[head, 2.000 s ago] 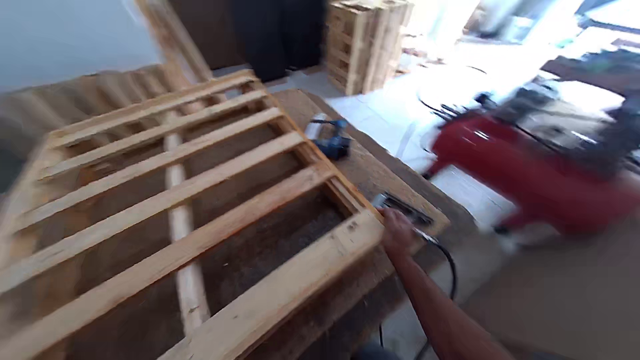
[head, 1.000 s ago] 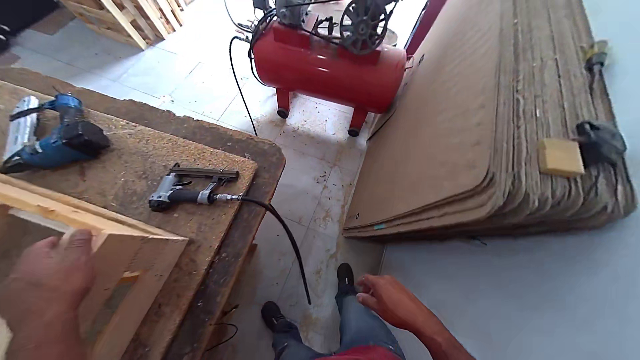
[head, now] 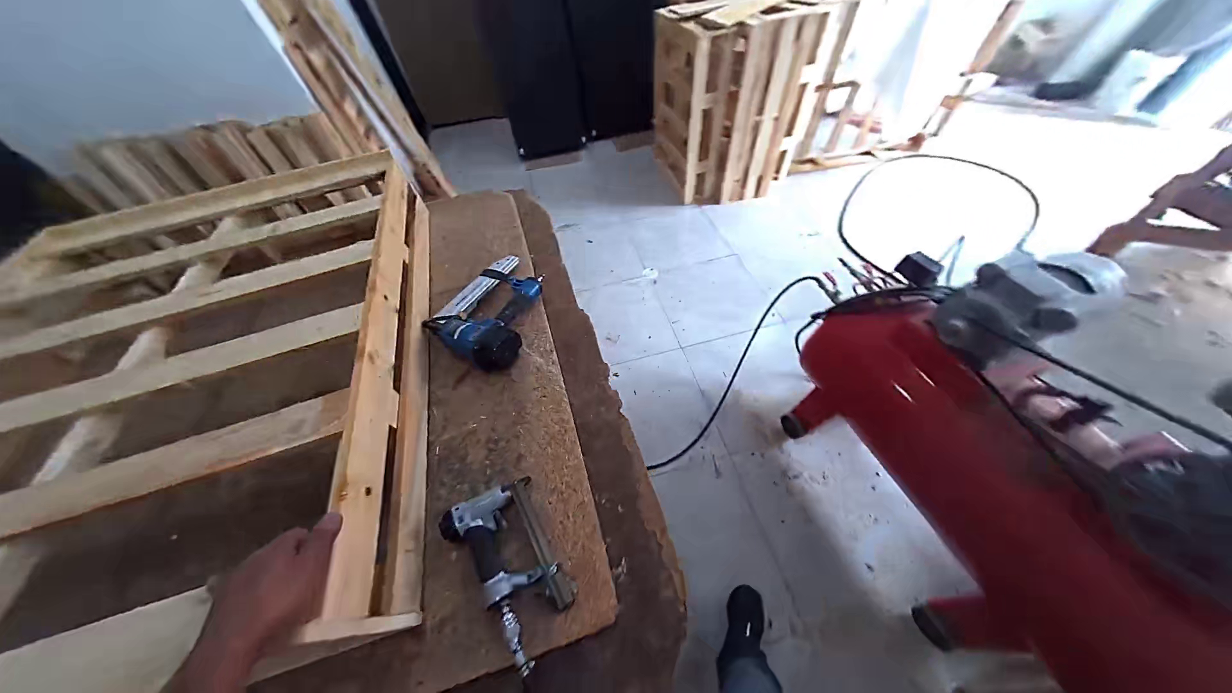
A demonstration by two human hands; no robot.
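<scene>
My left hand (head: 274, 587) rests on the near corner of a slatted wooden frame (head: 371, 414), with its thumb by the end of the long side rail; how firmly it grips is hard to tell. The frame lies on a worn workbench (head: 630, 510). Right of the rail, a pneumatic stapler (head: 505, 544) with a dark grip lies on the bench, its hose fitting toward me. Farther back lies a blue pneumatic nailer (head: 486, 318) with a silver magazine. My right hand is out of view.
A red air compressor (head: 914, 433) stands on the tiled floor to the right, with a black hose (head: 741, 361) running from it toward the bench. Slatted wooden crates (head: 741, 106) are stacked at the back. Wooden boards (head: 221, 154) lean by the left wall. My foot (head: 744, 616) is beside the bench.
The view has swung back left from the compressor and stacked sheets. My right hand, seen over my leg a second ago, has left view. The stapler, held two seconds ago, now lies on the bench.
</scene>
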